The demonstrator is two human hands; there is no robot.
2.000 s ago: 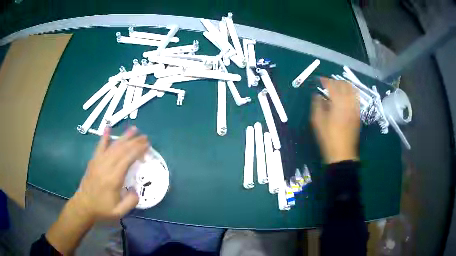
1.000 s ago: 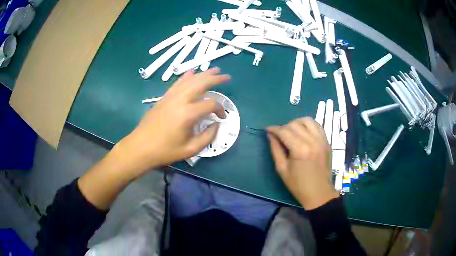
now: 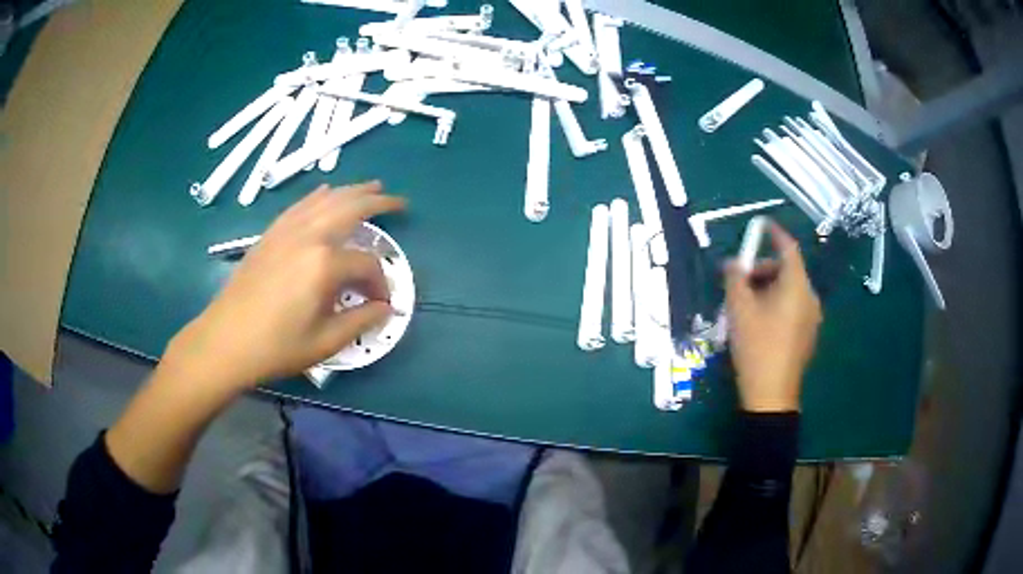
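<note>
A round white housing (image 3: 393, 294) lies near the front edge of the green bench, partly covered by my left hand (image 3: 294, 286). My left hand grips it, with thumb and fingers over its face. A thin black cable (image 3: 482, 313) runs from the housing to the right across the bench. My right hand (image 3: 772, 314) is right of the cabled antennas and pinches a short white stick (image 3: 754, 241) upright between its fingers. A white antenna (image 3: 233, 244) sticks out to the left from beneath my left hand.
Loose white antennas (image 3: 538, 157) are piled along the back. Cabled antennas (image 3: 595, 275) lie at centre right with black leads and coloured ends. Slim white antennas (image 3: 808, 174) are bundled at right beside a white ring-shaped part (image 3: 922, 213). Cardboard (image 3: 79, 123) lies at left. A pale rail (image 3: 740, 56) edges the back.
My right hand has moved right, away from the housing, and now holds a white stick. The cable now stretches right from the housing. The view has shifted, and my left hand remains on the housing.
</note>
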